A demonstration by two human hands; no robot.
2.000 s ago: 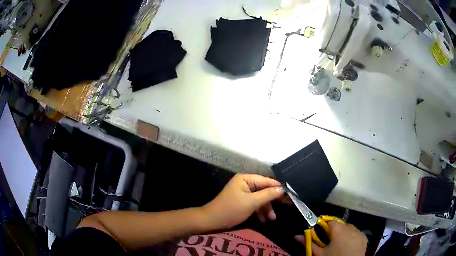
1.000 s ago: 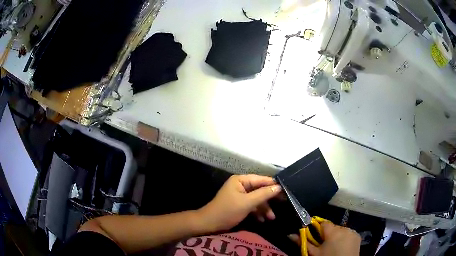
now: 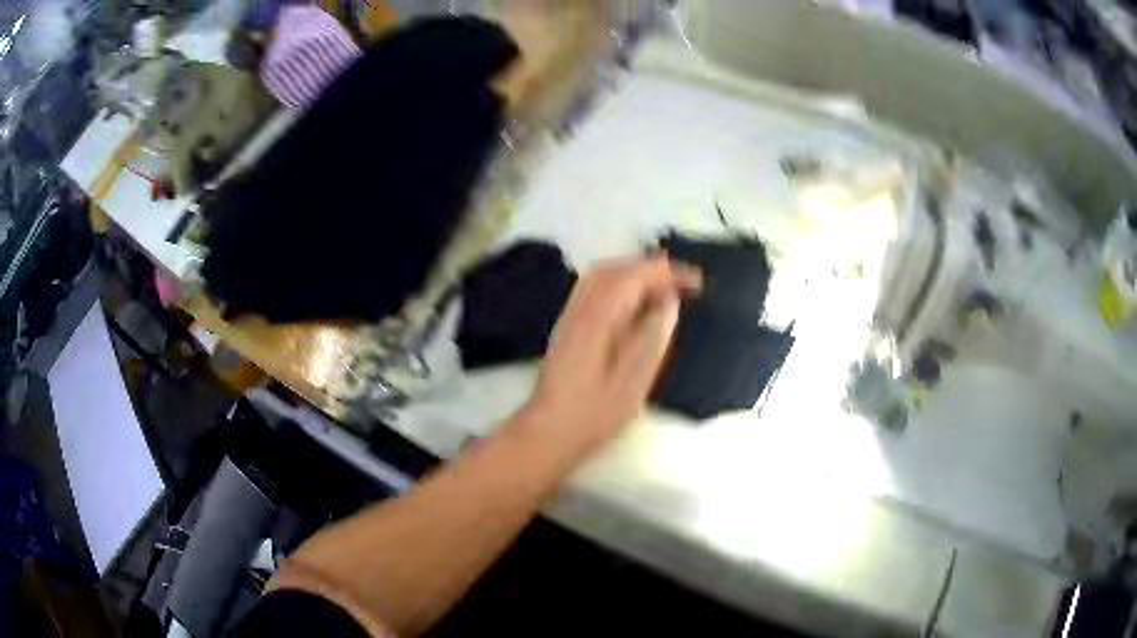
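My left hand [image 3: 617, 330], blurred, is over the left side of the right-hand black pocket pile [image 3: 729, 268]. Its fingers are close together at the pile's upper left; whether they pinch a pocket is too blurred to tell. A black pocket piece [image 3: 717, 368] shows beside the hand and overlaps the pile's lower part, its edge jutting out to the right. The other small black pile [image 3: 505, 312] lies to the left, partly behind my hand. My right hand and the scissors are not in view.
A large black fabric stack [image 3: 362, 175] lies at the left on a brown board [image 3: 293, 349], with a striped cloth [image 3: 307, 56] beyond it. The white sewing machine [image 3: 916, 274] is at the right, blurred. A dark gap shows below the table edge.
My left hand has moved from the table's front edge up to the right-hand pile. My right hand and the scissors have left the view. The camera view has shifted, showing more beyond the large stack.
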